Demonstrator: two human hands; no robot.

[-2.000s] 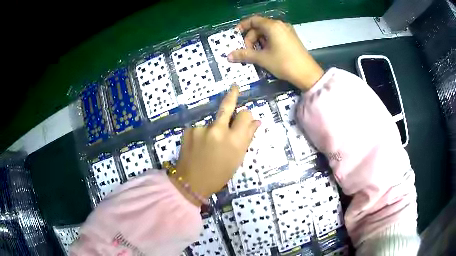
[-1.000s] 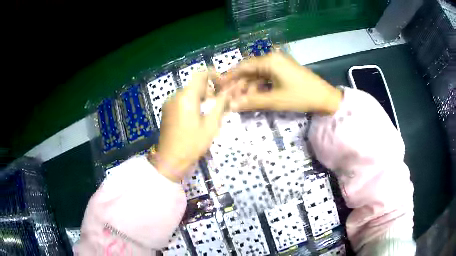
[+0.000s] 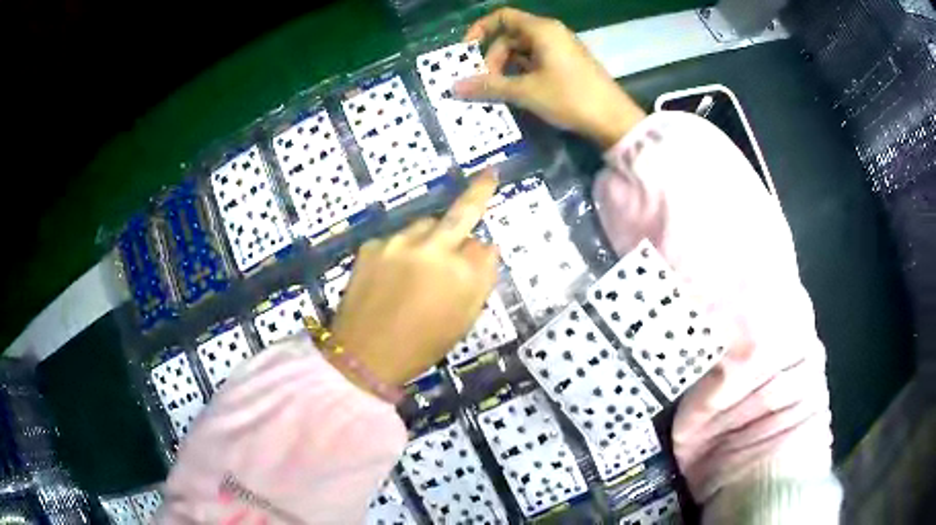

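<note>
In the top row of a clear tray (image 3: 277, 272), a white spotted adhesive piece (image 3: 474, 118) covers the rightmost board, with blue showing at its lower edge. My right hand (image 3: 534, 77) pinches its upper right part between thumb and finger. My left hand (image 3: 421, 292) holds nothing visible; its index finger points up at the piece's lower edge, and its other fingers are partly hidden. Three more top-row boards carry white pieces; two at the left are bare blue boards (image 3: 193, 244). Loose spotted pieces (image 3: 657, 318) lie tilted over the lower rows and against my right sleeve.
A phone (image 3: 734, 128) lies right of the tray, partly behind my right sleeve. Stacked trays (image 3: 26, 451) stand at the left edge, more at the upper right (image 3: 872, 103). A pale strip (image 3: 657, 36) runs along the back of the dark green surface.
The rightmost top-row board, blue one second ago, now carries a white piece. My hands have moved apart, the right one up to that board. The loose pieces now lie further right. The view has shifted.
</note>
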